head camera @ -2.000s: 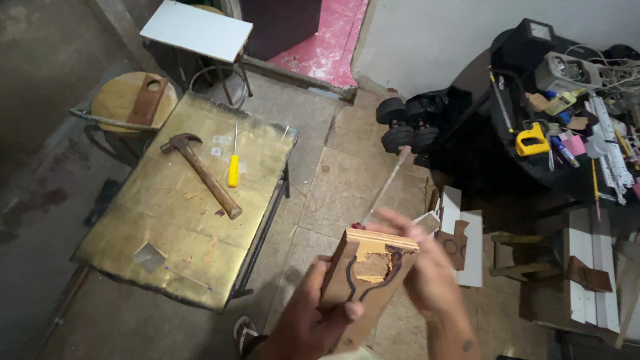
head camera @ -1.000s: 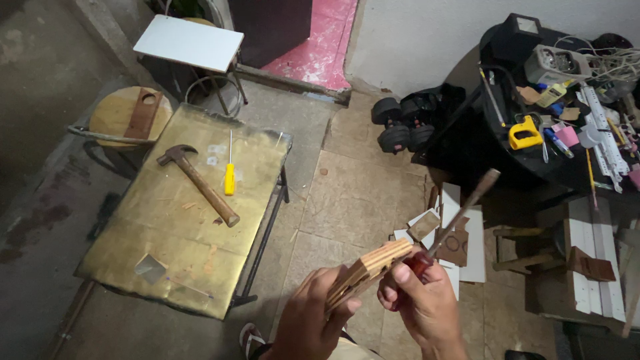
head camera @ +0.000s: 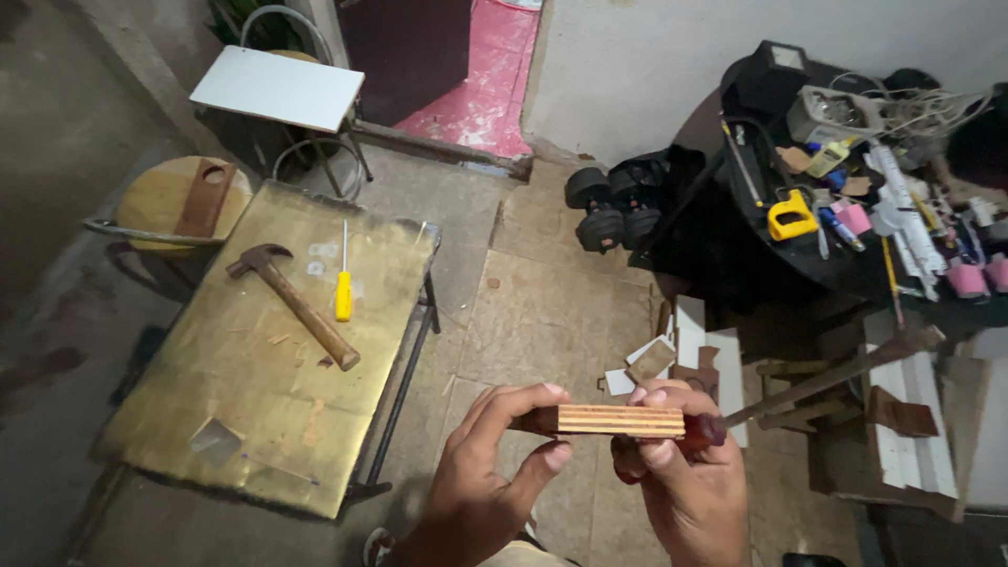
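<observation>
A piece of plywood (head camera: pixel 620 421) is held edge-on between my two hands, its layered edge facing me. My left hand (head camera: pixel 500 465) pinches its left end between fingers and thumb. My right hand (head camera: pixel 685 472) grips its right end and also holds a tool with a red handle (head camera: pixel 703 432). The tool's long brownish metal shaft (head camera: pixel 827 379) points up to the right; its kind cannot be told. On the gold-topped table at left lie a claw hammer (head camera: pixel 303 309) with a wooden handle and a yellow-handled screwdriver (head camera: pixel 343 295).
The gold-topped table (head camera: pixel 260 409) carries wood chips. A round stool (head camera: pixel 150 197) holds a brown board with a hole. Dumbbells (head camera: pixel 602 209) lie on the floor. At right stands a black table (head camera: pixel 795 264) with a yellow-handled tool (head camera: pixel 792 216) and clutter. Board offcuts (head camera: pixel 689 346) lie below.
The plywood was tilted with its dark-outlined, gouged face showing; now it is turned edge-on. The red-handled tool has swung from pointing steeply up to a flatter slant rightward.
</observation>
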